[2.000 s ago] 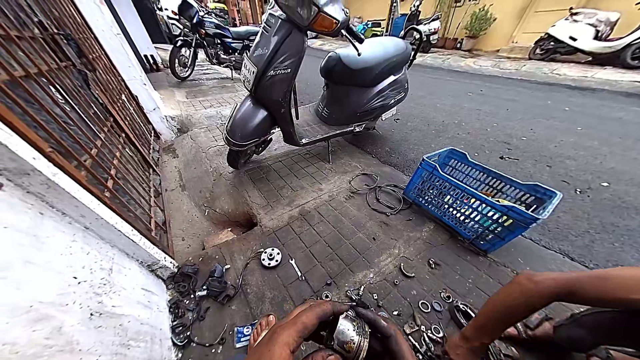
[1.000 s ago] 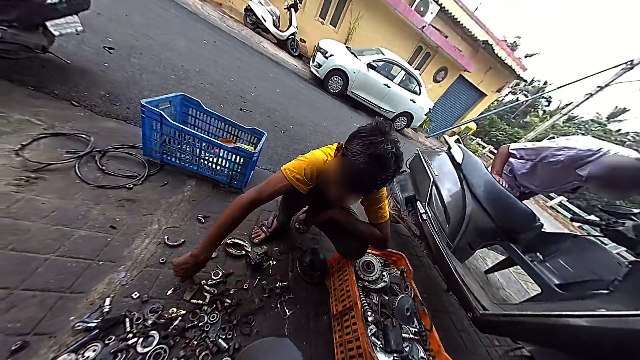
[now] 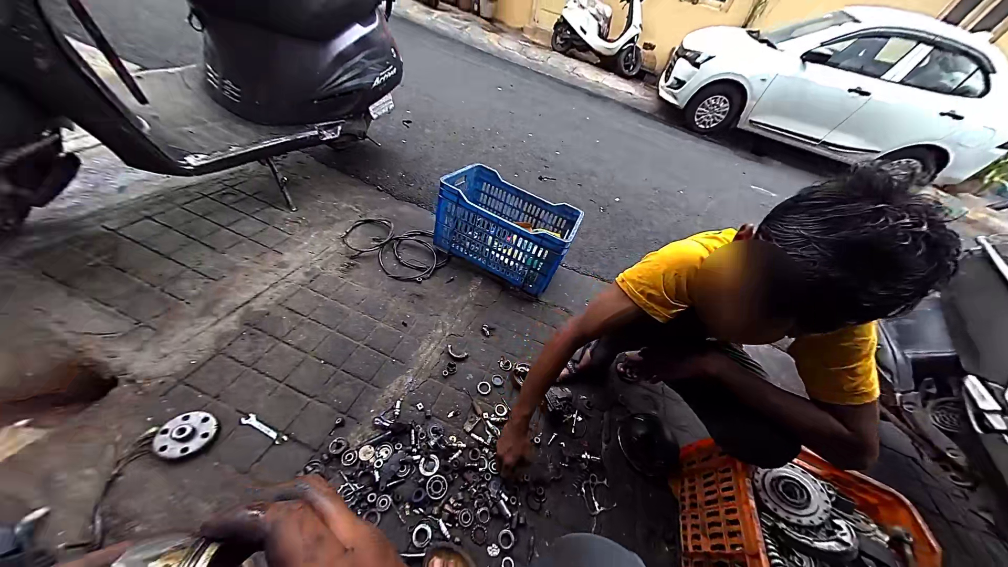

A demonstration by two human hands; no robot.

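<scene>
At the bottom left edge, my right hand (image 3: 315, 524), dark with grease, is curled against a round metal engine part (image 3: 169, 551) with a ridged rim. Only a sliver of my left hand (image 3: 98, 554) shows at the part's left side; its fingers are cut off by the frame. Ahead of my right hand, bearings, rings, bolts and other small metal parts (image 3: 435, 487) are spread over the paving. A combination wrench (image 3: 263, 428) and a round metal disc with holes (image 3: 186, 435) lie to the left.
A person in a yellow shirt (image 3: 669, 272) squats at right, one hand among the parts. An orange crate (image 3: 717, 504) of engine parts stands beside them. Farther off are a blue crate (image 3: 504, 236), coiled cable (image 3: 409, 256), a dark scooter (image 3: 291, 71) and a white car (image 3: 835, 94).
The view has swung right, then partly back left. My hands, around the metal part in the first frame, were out of sight in the second. The other person's hand is still over the parts.
</scene>
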